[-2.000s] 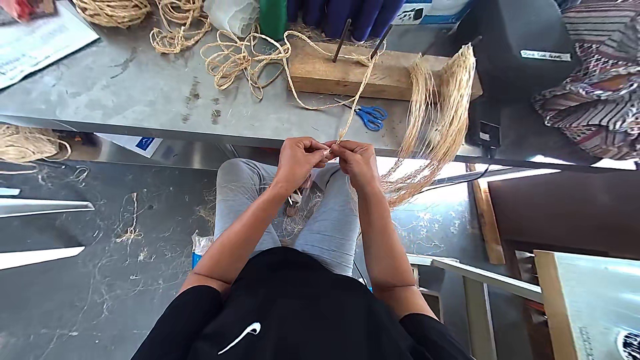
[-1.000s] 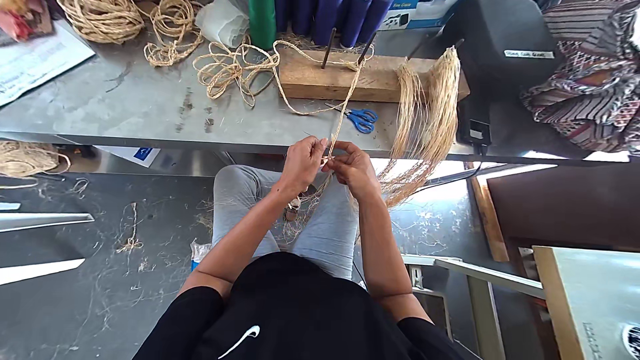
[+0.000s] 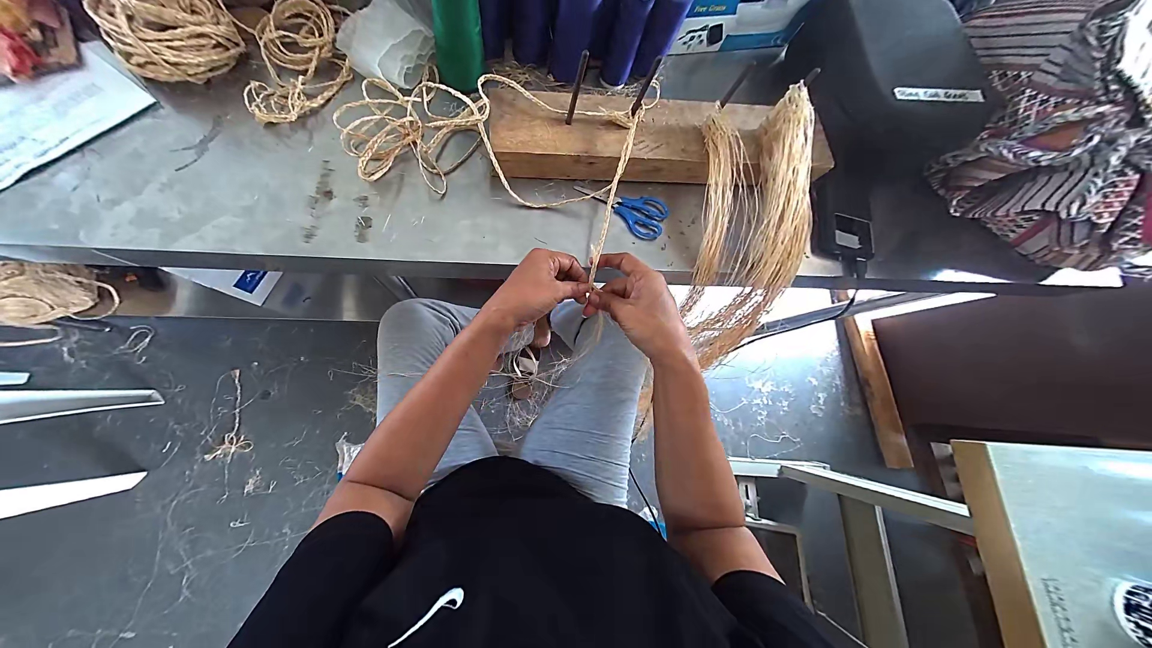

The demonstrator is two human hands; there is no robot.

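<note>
My left hand (image 3: 543,290) and my right hand (image 3: 637,306) meet at the table's front edge, fingertips closed on the lower end of a braided natural-fibre cord (image 3: 619,171). The cord runs taut up to a metal peg (image 3: 644,88) in a wooden block (image 3: 594,144), and its slack part lies in loose loops (image 3: 396,130) to the left. Blue-handled scissors (image 3: 641,216) rest just right of the cord. Two hanks of loose fibre (image 3: 781,193) hang from the block's right pegs, over the table edge. Thin strands dangle beneath my fingers.
Coiled cord (image 3: 171,36), a smaller coil (image 3: 301,54), a green cylinder (image 3: 458,45) and several purple ones stand or lie along the back. A black case (image 3: 886,90) and patterned cloth (image 3: 1053,153) are at the right. Fibre scraps litter the floor below.
My fingers have shifted their hold at the cord's lower end, both hands staying close together. The block, scissors and fibre hanks have kept their places.
</note>
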